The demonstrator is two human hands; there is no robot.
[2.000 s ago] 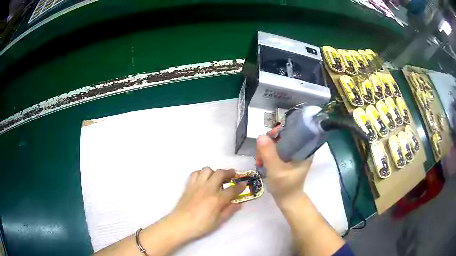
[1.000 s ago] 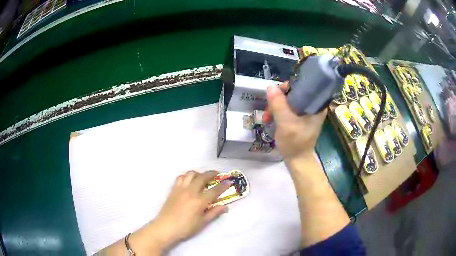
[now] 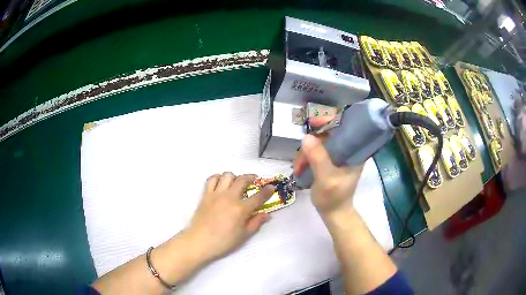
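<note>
A product half-shell with a circuit board (image 3: 266, 199) lies on the white work mat (image 3: 144, 173). My left hand (image 3: 229, 207) lies over its left part, with the fingers on the shell and thumb along its near side. My right hand (image 3: 327, 176) is closed around the grey electric screwdriver (image 3: 357, 135). The screwdriver is tilted, its front end down at the right end of the shell. The exact tip contact is too small to tell. The silver-and-black screw feeder (image 3: 322, 86) stands just behind the screwdriver.
Rows of yellow-and-black units stand on a cardboard tray (image 3: 453, 201) right of the feeder. Another cardboard tray with units (image 3: 481, 109) lies farther right. A worn pale rail (image 3: 132, 82) crosses behind the mat. A red stool (image 3: 478, 213) is below right. The screwdriver's black cable loops right.
The screwdriver in my right hand has come down from beside the feeder to the shell's right end. My left hand has stayed on the shell. The camera view has shifted.
</note>
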